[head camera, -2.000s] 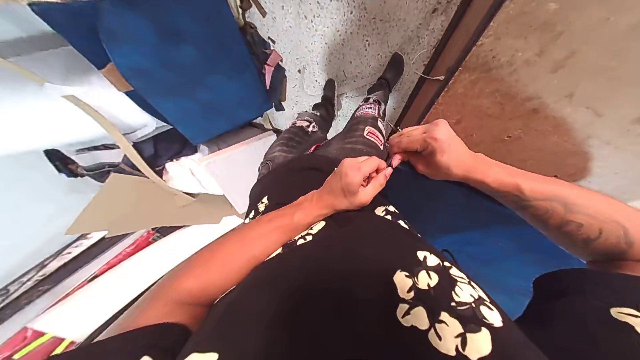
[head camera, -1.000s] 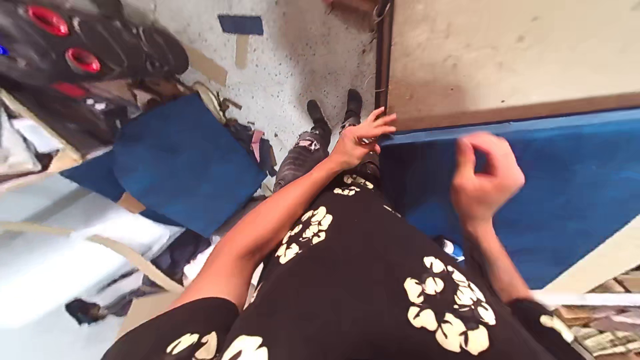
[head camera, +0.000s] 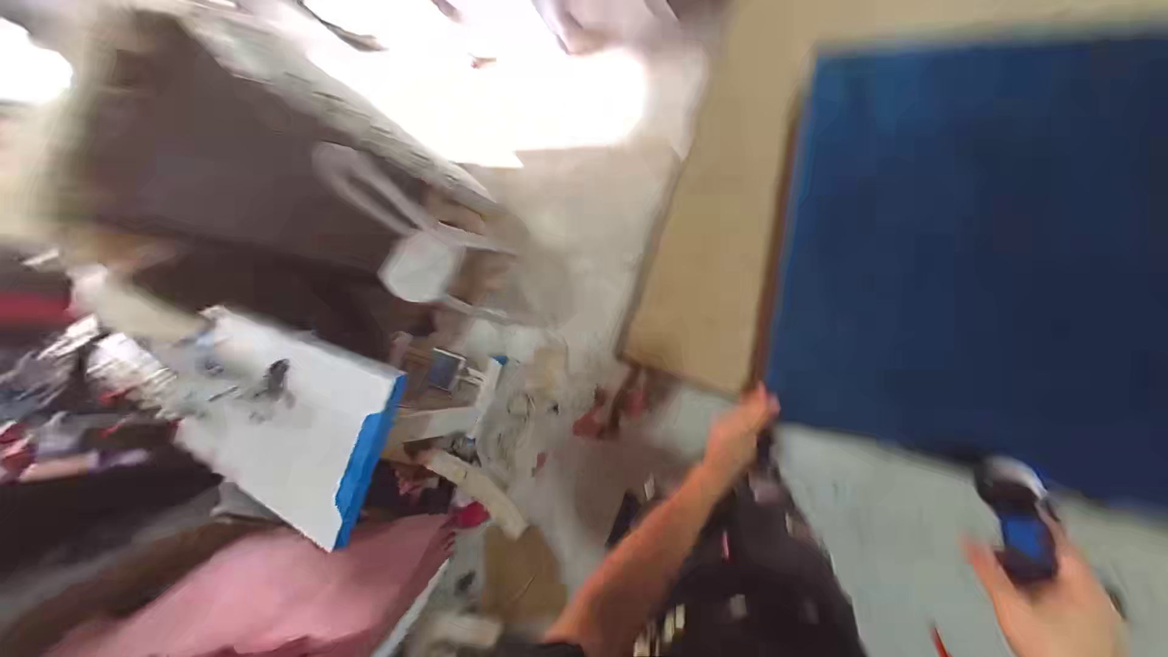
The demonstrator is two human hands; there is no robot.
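The view is blurred. My left hand [head camera: 741, 427] reaches to the lower left corner of a large dark blue panel [head camera: 976, 246]; its fingertips are at the edge, and whether they grip it cannot be told. Lower right, my right hand [head camera: 1058, 598] is around a dark hand tool with a blue part [head camera: 1027, 534], its kind unclear. The top of the tool is close to the panel's lower edge. A pale, light-green surface [head camera: 885, 511] lies below the panel.
A tan board [head camera: 712, 265] extends along the panel's left side. Further left stands a white table [head camera: 301, 420] with a blue edge and small items on it. Pink material [head camera: 274, 593] lies lower left. A white chair-like object [head camera: 424, 265] is beyond.
My hands have moved apart from their meeting at the waist. The right hand now has a tool in it; one second ago it was raised with none visible. The view has swung strongly.
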